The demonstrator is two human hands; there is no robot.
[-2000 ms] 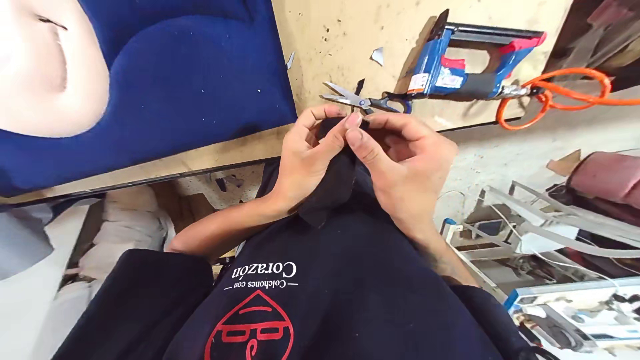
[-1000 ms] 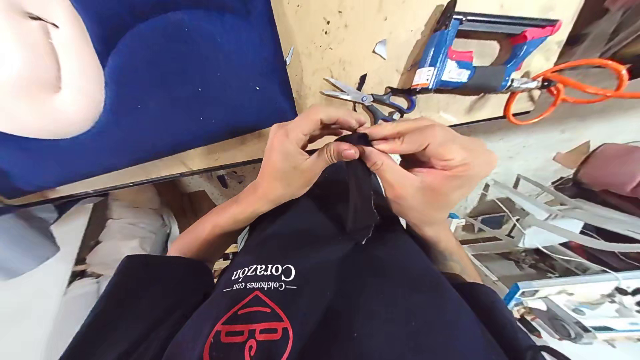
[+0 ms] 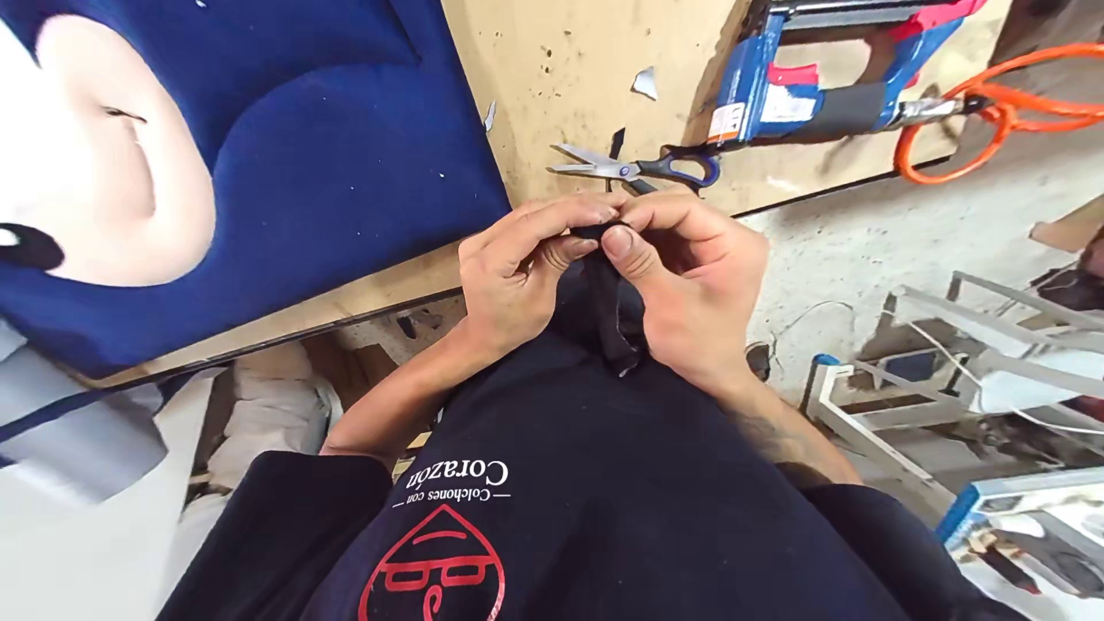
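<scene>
My left hand (image 3: 522, 272) and my right hand (image 3: 694, 285) meet in front of my chest, at the edge of the wooden table. Between thumbs and fingers both pinch a dark strip of fabric (image 3: 611, 319), whose loose end hangs down over my dark shirt. Scissors (image 3: 634, 170) with dark blue handles lie on the table just beyond my fingertips, blades slightly apart. A small dark scrap (image 3: 617, 142) is beside their blades. Part of the strip is hidden by my fingers.
A blue padded fabric piece (image 3: 362, 164) with a pale face-like patch covers the table's left. At the right lies a blue and red pneumatic stapler (image 3: 819, 103) with an orange hose (image 3: 1000, 103). A pale scrap (image 3: 645, 84) lies between. Metal frames (image 3: 914, 388) stand lower right.
My hands covered part of the scissors' handles two seconds ago and are now nearer my body. The fingers have shifted along the dark fabric, and its loose end hangs differently.
</scene>
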